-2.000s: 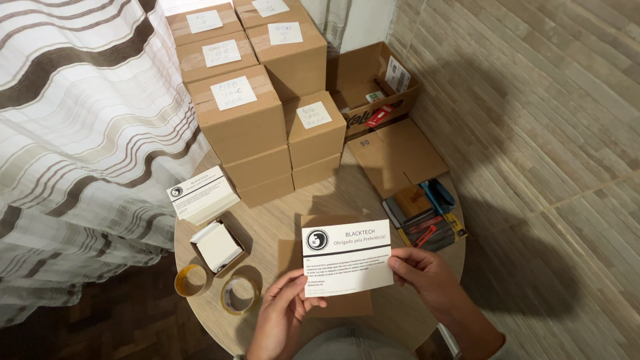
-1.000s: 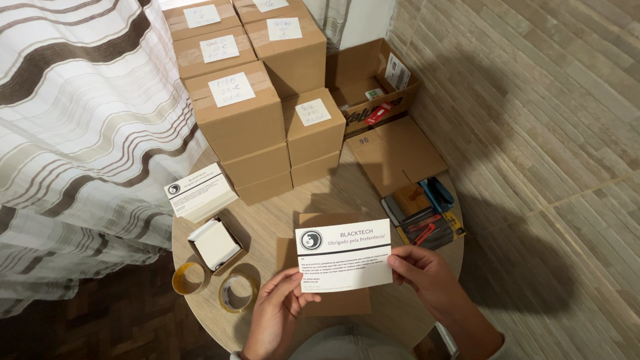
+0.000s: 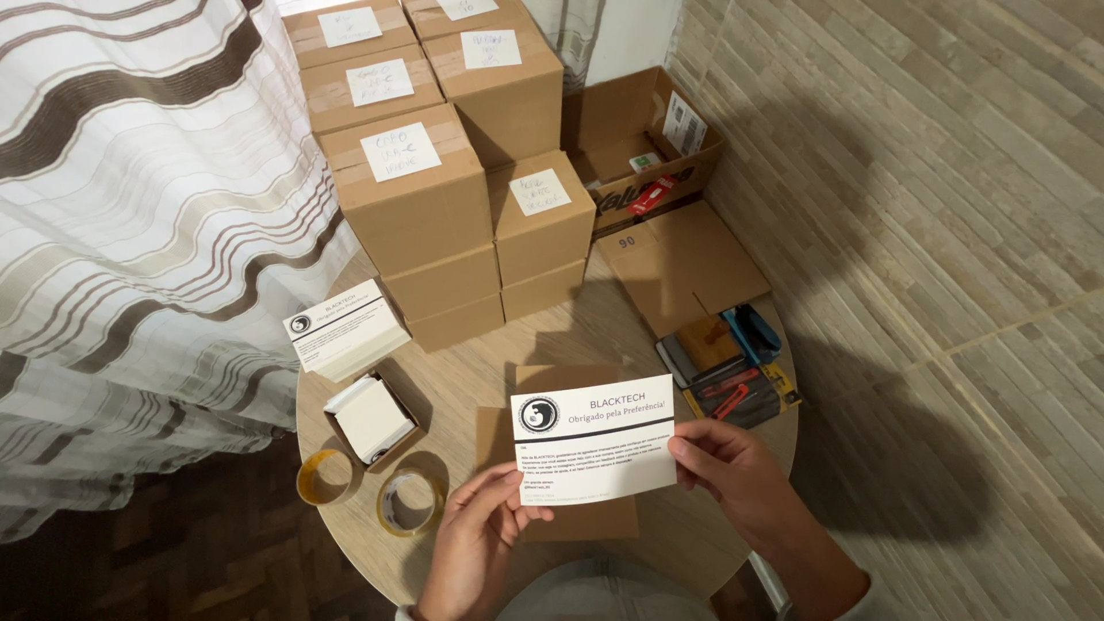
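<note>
A white printed card [image 3: 595, 442] with a round black logo is held level between my two hands. My left hand [image 3: 483, 526] pinches its lower left corner, and my right hand [image 3: 733, 474] grips its right edge between thumb and fingers. Under the card, a small opened cardboard box [image 3: 595, 522] lies on the round wooden table [image 3: 466, 448], partly hidden. To the left is a stack of similar cards [image 3: 345, 328]. Below that stack, a small box [image 3: 374, 421] holds white cards. Two rolls of packing tape, one amber [image 3: 324, 477] and one clearer [image 3: 410, 502], are near the table's left edge.
Stacked cardboard boxes [image 3: 414, 198] with handwritten labels fill the back. An open carton [image 3: 638, 194] is behind right, near flat cardboard [image 3: 690, 259]. Red-handled cutters [image 3: 733, 392] and a blue tool [image 3: 755, 332] are at right. A striped curtain [image 3: 172, 216] hangs left; a tiled wall [image 3: 931, 216] stands right.
Both hands hold the card throughout. Between the oldest frame and now, it has shifted only slightly, and the left fingers have moved a little along its lower left edge.
</note>
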